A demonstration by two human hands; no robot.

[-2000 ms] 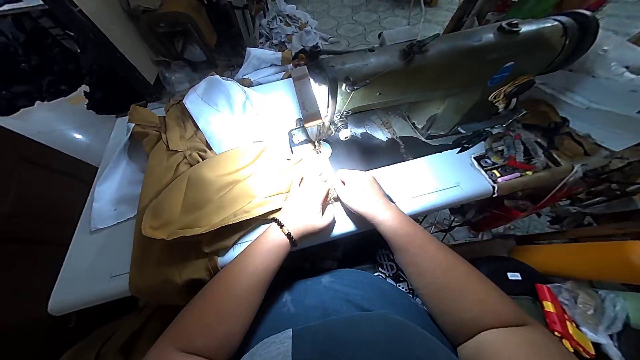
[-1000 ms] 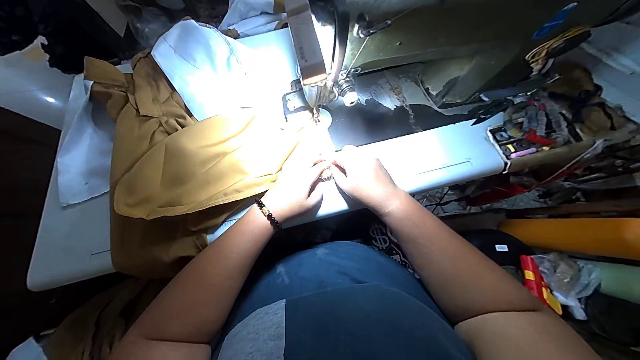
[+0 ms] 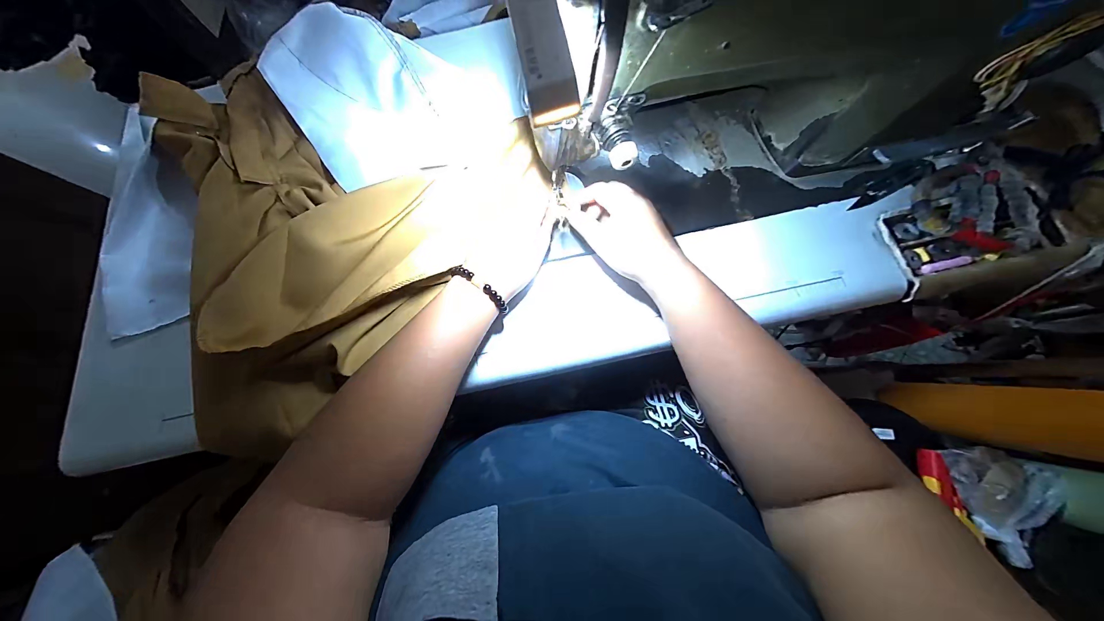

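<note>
Mustard-brown fabric (image 3: 319,259) lies bunched on the sewing table, with a white fabric panel (image 3: 345,95) behind it. My left hand (image 3: 513,237), a beaded bracelet at its wrist, rests on the edge of the brown fabric just in front of the needle area; strong glare washes out its fingers. My right hand (image 3: 625,228) is bent close beside it, thumb and forefinger together at the cloth's edge near the presser foot (image 3: 559,177). Whether it pinches cloth or thread is not clear. The green sewing machine (image 3: 828,78) stands above and to the right.
The white tabletop (image 3: 793,267) runs along in front of me. At its right end a tray (image 3: 901,254) holds bobbins and small tools. A lamp-like box (image 3: 543,60) hangs by the machine head. Red packaging (image 3: 944,483) and clear plastic (image 3: 1005,496) lie at lower right.
The view has moved nearer to the machine. My left hand has shifted up toward the needle area, and my right hand has come slightly apart from it.
</note>
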